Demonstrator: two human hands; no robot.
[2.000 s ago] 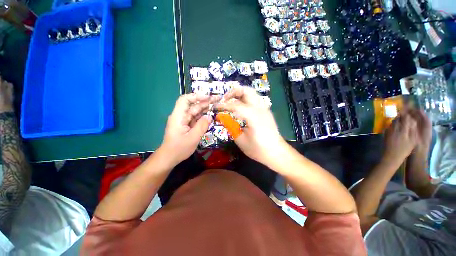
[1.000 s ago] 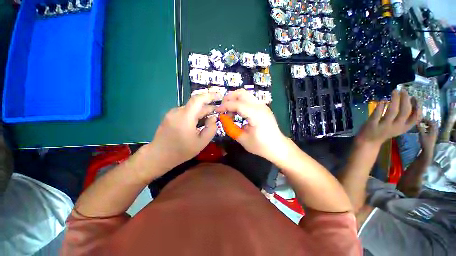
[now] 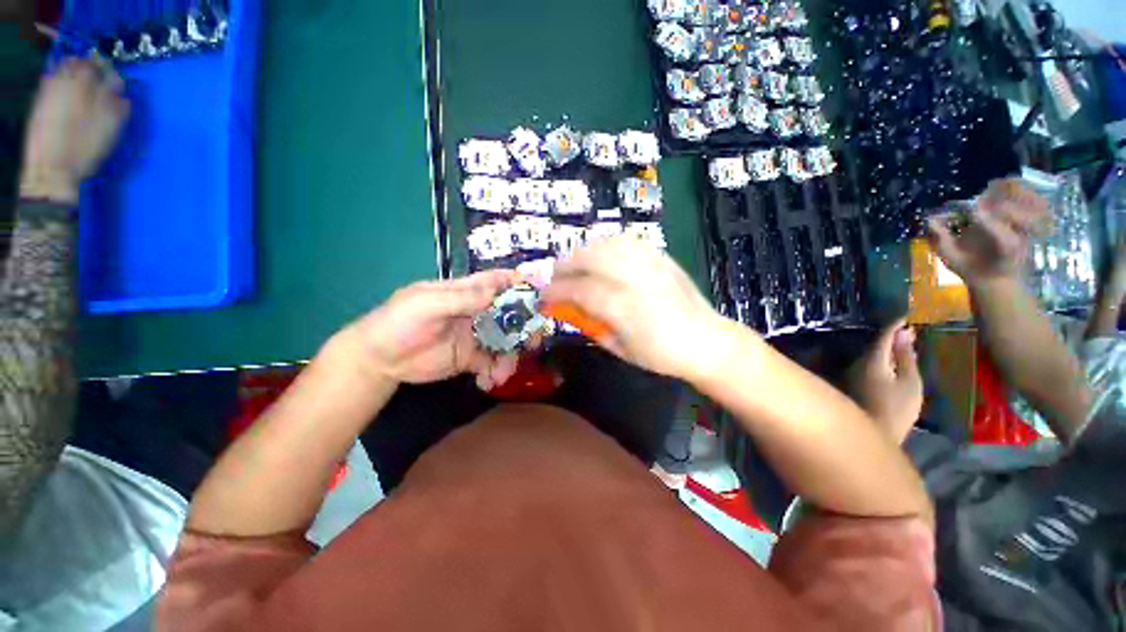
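My left hand (image 3: 426,331) holds a roundish silver and dark device module (image 3: 509,319) between thumb and fingers, at the near edge of the table. My right hand (image 3: 636,303) is shut on an orange-handled hand tool (image 3: 577,319) just right of the module. The tool's tip is hidden by the fingers. Beyond my hands, whitish modules (image 3: 531,195) with orange details stand in rows in a black parts tray; one pocket in the second row shows dark. The near part of this tray is hidden by my hands.
A blue bin (image 3: 161,198) with dark-silver units is at left; a tattooed arm (image 3: 77,130) reaches into it. At right are a full tray (image 3: 738,74), a partly empty black tray (image 3: 790,259), loose black parts (image 3: 920,136), an orange fixture (image 3: 938,282) and a neighbour's hand (image 3: 988,235).
My left hand has turned and opened outward, so the module in it now shows. My right hand with the orange tool has moved slightly right. A neighbour's arm has entered the blue bin.
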